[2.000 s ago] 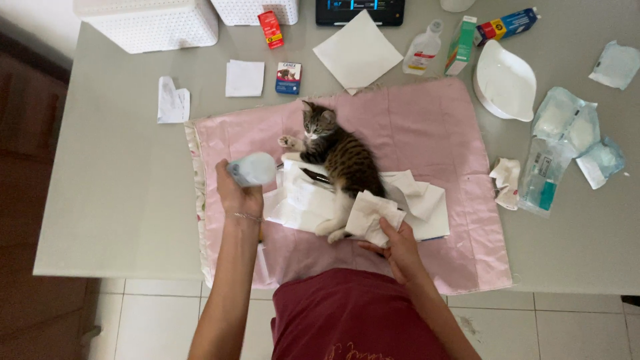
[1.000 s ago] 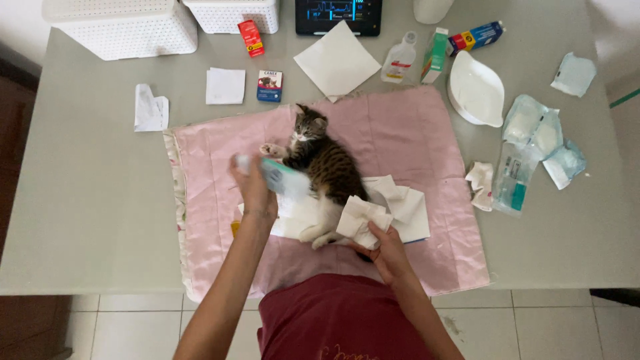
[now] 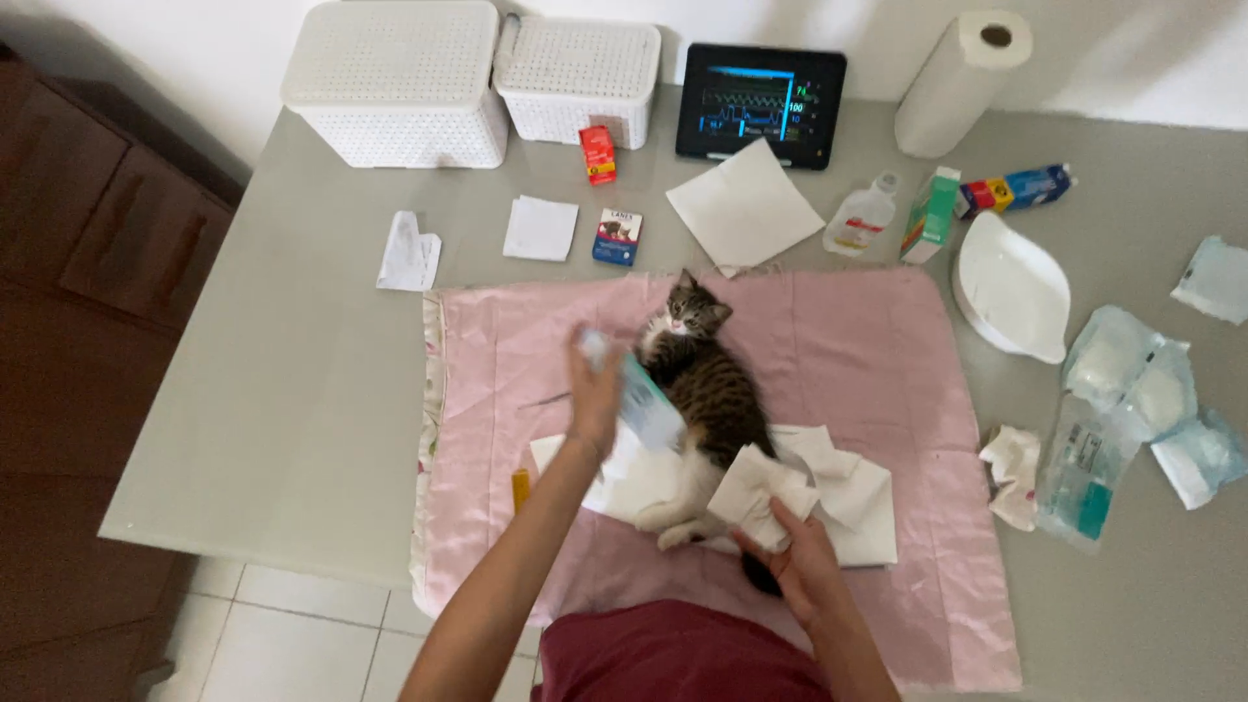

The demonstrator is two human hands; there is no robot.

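Note:
A tabby kitten with white legs (image 3: 717, 395) lies on its side on a pink cloth (image 3: 858, 361), its face turned up toward the camera. My left hand (image 3: 593, 395) grips a translucent plastic bottle (image 3: 645, 405), blurred, tilted over the white paper sheets beside the kitten's belly. In my right hand (image 3: 795, 556) is a folded white tissue (image 3: 760, 497), held close to the kitten's hind end. More white paper towel (image 3: 858, 497) lies beneath and to the right of the kitten. A yellow object (image 3: 521, 489) rests left of my left forearm.
Lidded white baskets (image 3: 400, 88), a monitor (image 3: 760, 105) and a paper towel roll (image 3: 960, 86) line the back. A plastic bottle (image 3: 862, 216), small boxes (image 3: 617, 237) and a white dish (image 3: 1014, 288) stand nearer. Gauze packets (image 3: 1131, 375) and crumpled tissue (image 3: 1014, 476) lie at the right.
Two seconds ago the bottle was left of the kitten's forelegs, its base facing the camera; now it slants over the paper by the belly. The tissue stays in my right hand. The view has shifted.

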